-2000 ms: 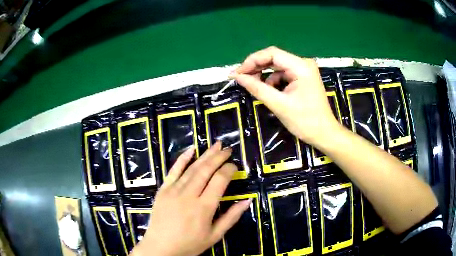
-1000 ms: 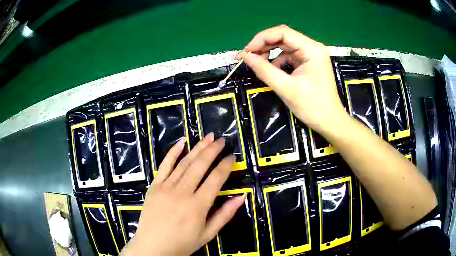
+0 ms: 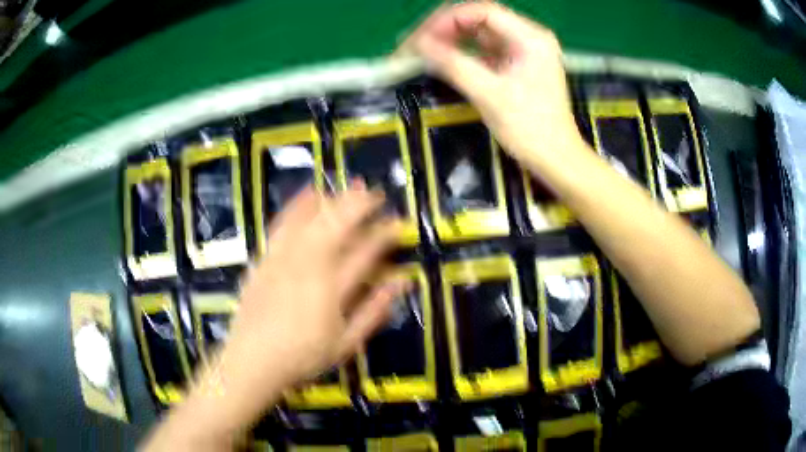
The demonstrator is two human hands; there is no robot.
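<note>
A black blister tray [image 3: 430, 257] holds rows of glossy black screen panels [image 3: 463, 168] with yellow borders. The frame is blurred. My right hand [image 3: 508, 75] is above the tray's far edge, with thumb and fingertips pinched together. The swab seen there earlier is too blurred to make out now. My left hand [image 3: 300, 274] is over the left-middle panels, palm down with fingers spread, holding nothing visible. It hides parts of the panels under it. I cannot tell if it touches them.
A tan cardboard pad [image 3: 112, 402] with a white lump [image 3: 92, 356] lies left of the tray on the dark worktop [image 3: 40, 265]. A pale edge strip [image 3: 225, 104] and green surface [image 3: 221, 44] lie beyond. A dark slab [image 3: 754, 212] and whitish-blue sheet [image 3: 793, 132] are at the right.
The tray, pad and both hands sit higher in the picture than before. The third row of panels now shows at the bottom. The swab is no longer distinct at my right fingertips.
</note>
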